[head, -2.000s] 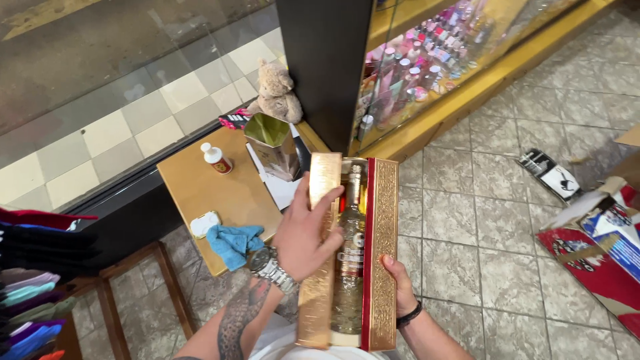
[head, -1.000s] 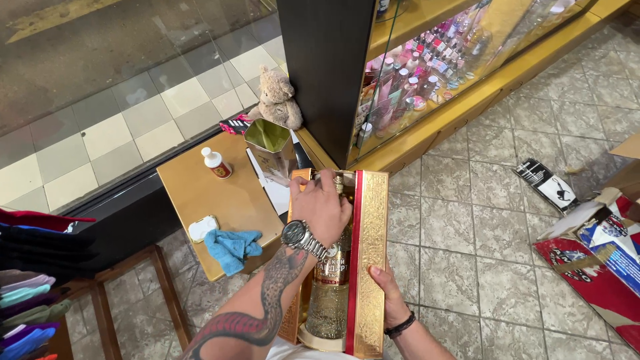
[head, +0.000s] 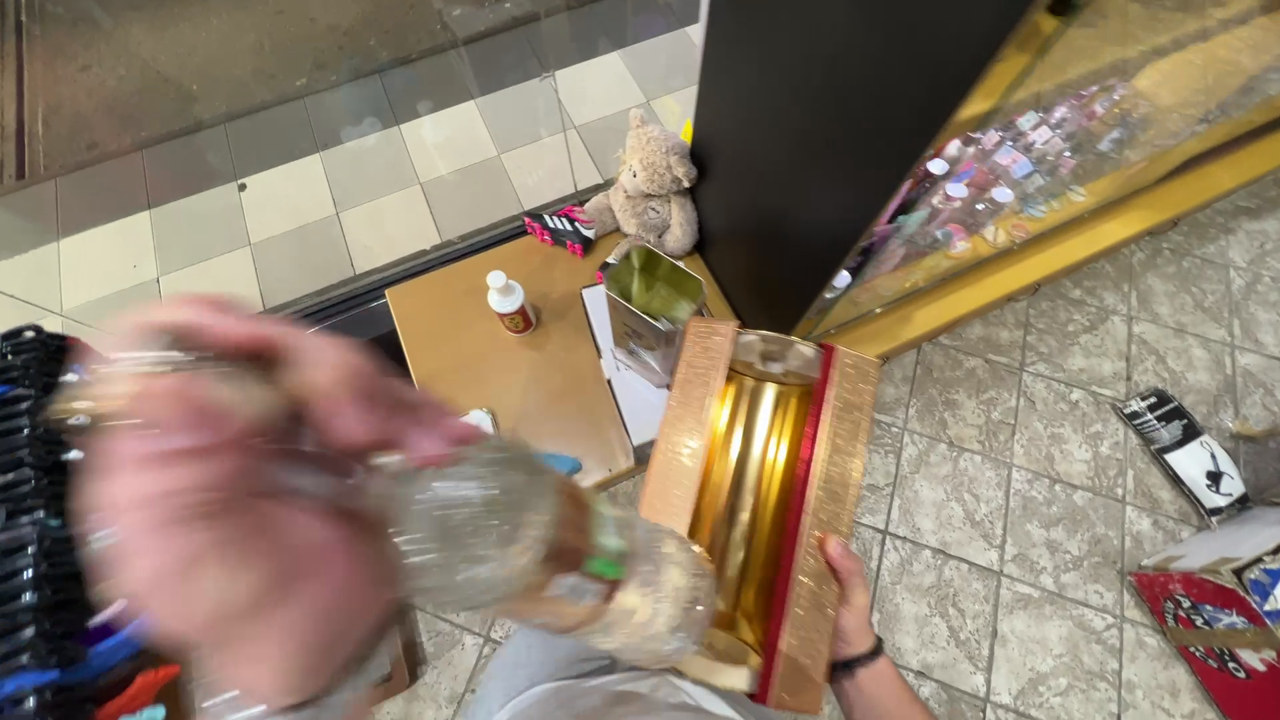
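Observation:
My left hand (head: 250, 480), large and blurred at the left, grips a clear glass bottle (head: 560, 560) by its upper part. The bottle is tilted, its base end beside the lower part of an opened gift box (head: 840, 450). That box has gold textured panels, a red edge and a shiny gold inner lining (head: 750, 480), with no bottle inside. My right hand (head: 850, 600), a dark band at its wrist, holds the box by its right side. Motion blur hides the left fingers' exact grip.
A small wooden table (head: 450, 350) holds a white bottle (head: 511, 303), a metal tin (head: 650, 300), a teddy bear (head: 650, 190) and a miniature shoe (head: 560, 230). Hangers (head: 35, 480) crowd the left edge. A glass display case (head: 1000, 200) and a red carton (head: 1200, 630) are at right.
The bottle stood in the box in the earlier frames; now it is out, in my left hand, which has moved left. My right hand still holds the box.

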